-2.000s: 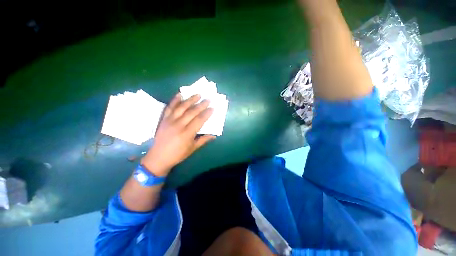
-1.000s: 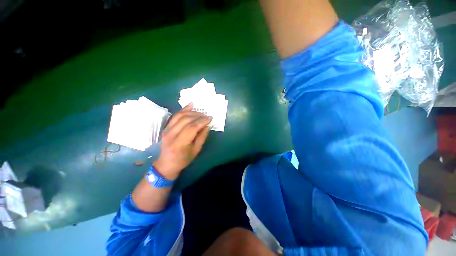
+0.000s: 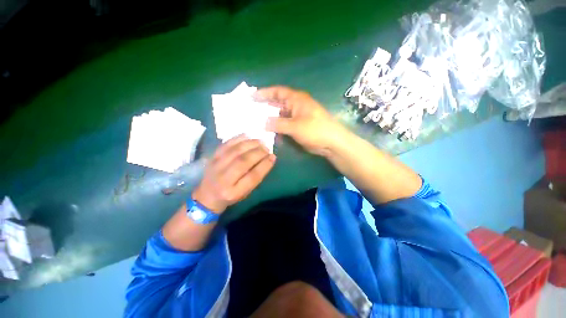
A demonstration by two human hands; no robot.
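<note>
A fanned stack of white cards (image 3: pixel 239 115) lies in front of me on the green table. My left hand (image 3: pixel 237 168) has its fingertips on the stack's lower edge. My right hand (image 3: pixel 298 118) is at the stack's right side, with thumb and fingers closed around the card edges. A second fanned stack of white cards (image 3: pixel 162 140) lies to the left, untouched. A tangled heap of white bundled cables (image 3: pixel 397 93) lies at the right, partly against a shiny clear poly bag (image 3: pixel 490 56).
Thin rubber bands (image 3: pixel 127 184) and a small brown scrap (image 3: pixel 167 191) lie below the left stack. White angular pieces (image 3: pixel 22 239) stand at far left. Red crates (image 3: pixel 512 264) and brown cartons (image 3: pixel 545 211) are on the floor at lower right.
My right arm has come back from the far right side of the table to the middle card stack. The cable heap is uncovered. My left hand stays at the stack.
</note>
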